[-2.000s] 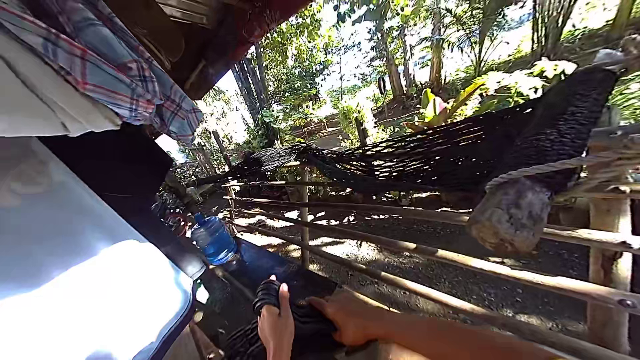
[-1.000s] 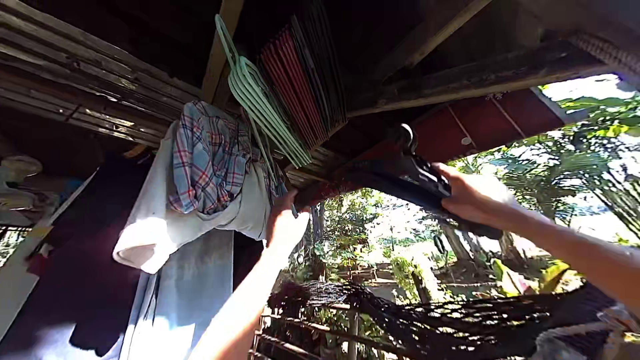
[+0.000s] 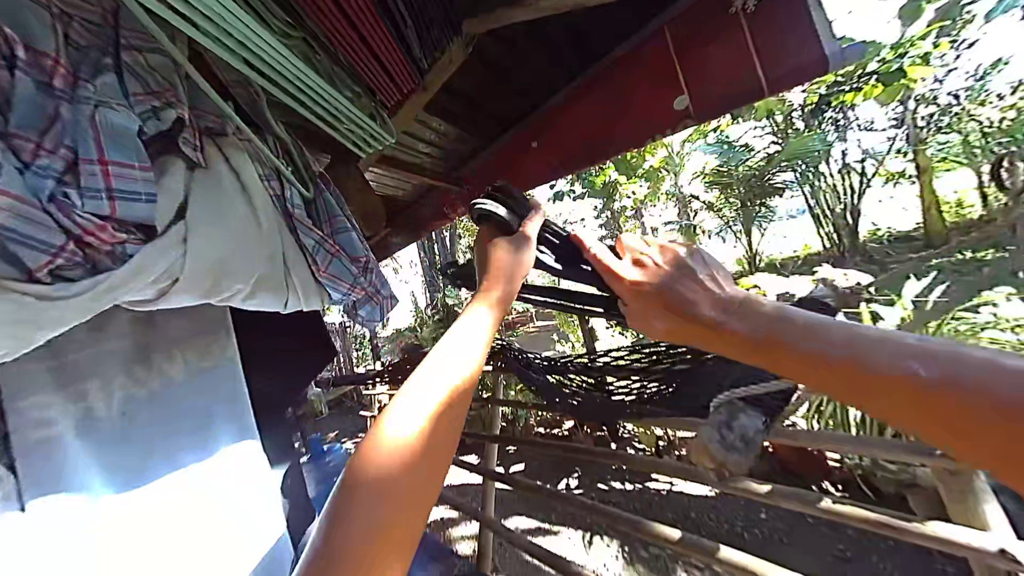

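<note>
A bundle of black clothes hangers (image 3: 572,260) is raised in front of me under the roof edge. My left hand (image 3: 508,248) grips its upper left end, by the hooks. On the right side of the bundle, my right hand (image 3: 668,280) has its thumb and fingers on the hangers' bars. Mint-green hangers (image 3: 280,76) hang overhead at the upper left, with red hangers (image 3: 360,48) beside them. A plaid shirt (image 3: 112,160) and a pale cloth (image 3: 232,232) hang at the left.
A bamboo rail fence (image 3: 640,520) runs across below, with black netting (image 3: 624,376) draped over it. A red roof board (image 3: 584,104) slopes overhead. A wooden post (image 3: 968,504) stands at the lower right, and a blue container (image 3: 324,464) sits low behind my left forearm.
Two seconds ago both hands were low near the fence with dark hangers; they were up by the roof one second ago. Now they hold the hangers closer together. The view has tilted down again.
</note>
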